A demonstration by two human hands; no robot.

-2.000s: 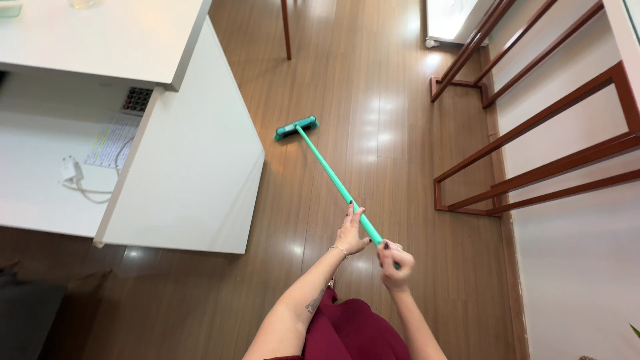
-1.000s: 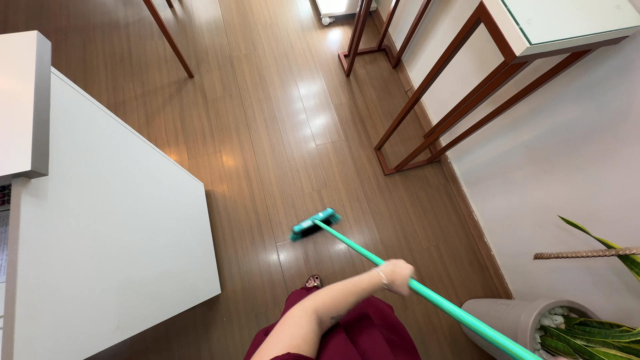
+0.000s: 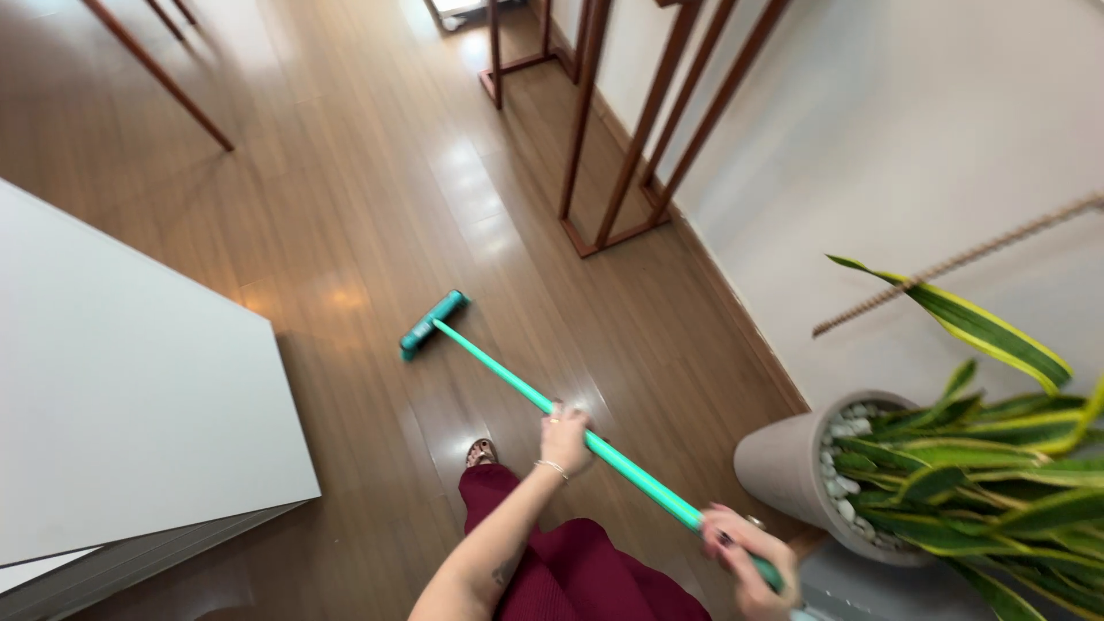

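A broom with a teal head (image 3: 434, 324) and a long mint-green handle (image 3: 647, 480) slants across the view, its head on the wood floor ahead of my foot. My left hand (image 3: 567, 438) is closed around the middle of the handle, a thin bracelet on its wrist. Near the top end of the handle, at the lower right, my right hand (image 3: 749, 556) grips it; this hand is somewhat blurred. The bristles are mostly hidden under the head.
A white cabinet (image 3: 147, 388) stands at the left. On the right are reddish-brown table frames (image 3: 617, 246), the white wall (image 3: 862, 155) and a beige pot (image 3: 780, 466) with white pebbles and a snake plant (image 3: 992, 457). A thin table leg (image 3: 164, 78) is at the upper left.
My left hand is on the handle beside my right hand's grip again; one second ago only one hand showed on it. The view has swung right, bringing the potted plant in.
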